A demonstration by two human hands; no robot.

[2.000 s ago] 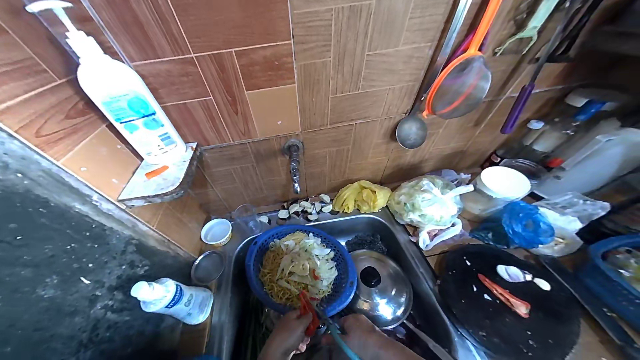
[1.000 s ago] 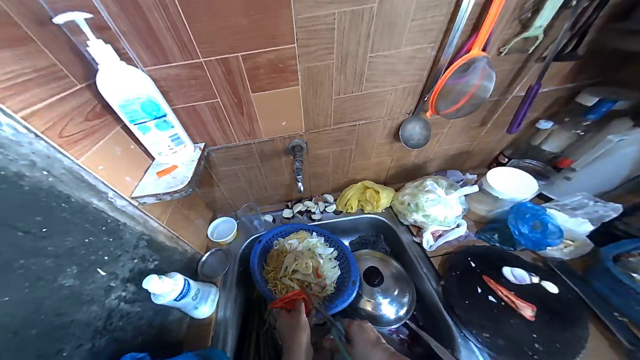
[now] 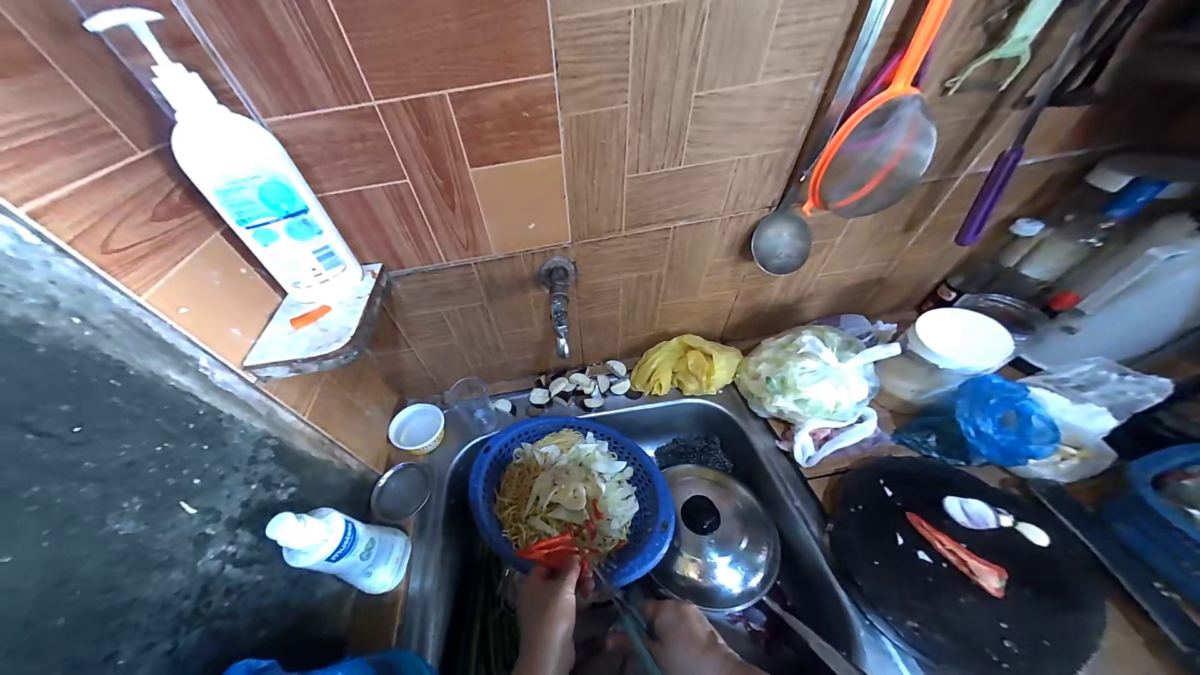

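Observation:
My left hand (image 3: 547, 605) holds strips of red chili pepper (image 3: 551, 548) over the near rim of a blue plastic colander (image 3: 486, 473). Inside the colander lie yellow noodles (image 3: 516, 497), topped with pale sliced vegetable (image 3: 586, 483) and some red strips. Close by on the right, my right hand (image 3: 680, 637) grips the handle of scissors (image 3: 630, 614), whose blades point toward the pepper; the blade tips are hard to make out. The colander sits over the steel sink (image 3: 436, 562), beside a domed metal pot lid (image 3: 727, 553) with a black knob.
On the right, a round black board (image 3: 937, 581) holds a piece of red pepper (image 3: 956, 553) and peeled shallots or garlic (image 3: 980, 514). Plastic bags (image 3: 811, 375) line the back edge. A wall tap (image 3: 559, 309) is above the sink; a white bottle (image 3: 352, 551) stands left.
More red strips now lie on the food in the colander. Both hands remain at its near rim, the left with red pepper and the right with the scissors.

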